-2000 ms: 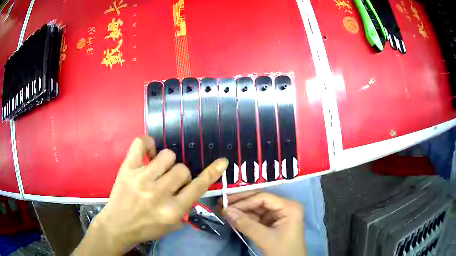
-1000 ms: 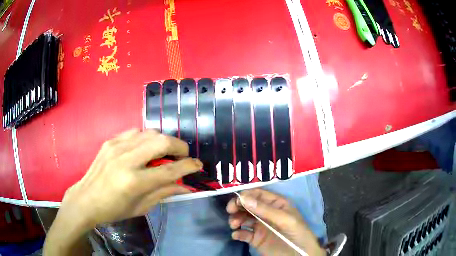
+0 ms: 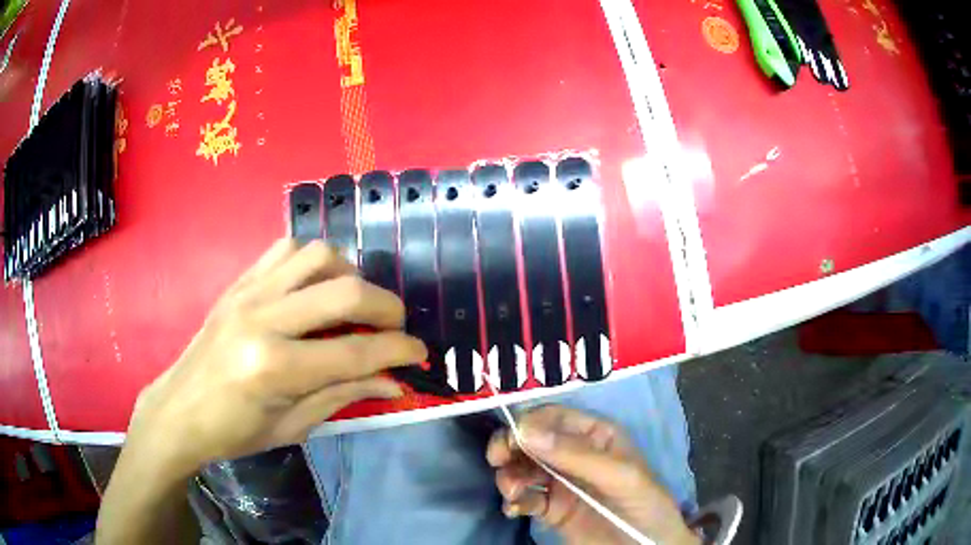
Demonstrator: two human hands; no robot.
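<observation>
A row of several black strips (image 3: 495, 256) lies side by side on the red table. White tape patches (image 3: 506, 365) show on the near ends of the strips at the right; my left hand hides the near ends at the left. My left hand (image 3: 303, 346) holds the snips (image 3: 424, 373), with only a bit of red handle and dark blades showing near the strips' near ends; whether the blades are closed cannot be told. My right hand (image 3: 580, 463) pinches narrow white tape (image 3: 575, 490), whose end reaches the strip ends. A pale ring (image 3: 722, 522) shows at my right wrist.
A stack of black parts (image 3: 64, 176) with white ends lies at the left. A green and black tool (image 3: 769, 40) lies beside loose black pieces (image 3: 818, 48) at the upper right. Grey slotted trays (image 3: 841, 458) stand below the table's white edge (image 3: 788, 319).
My left index finger has left the tape on the strip, and the snips have moved up from below the edge to the strip ends. My right hand has moved slightly right and down. The view has shifted slightly.
</observation>
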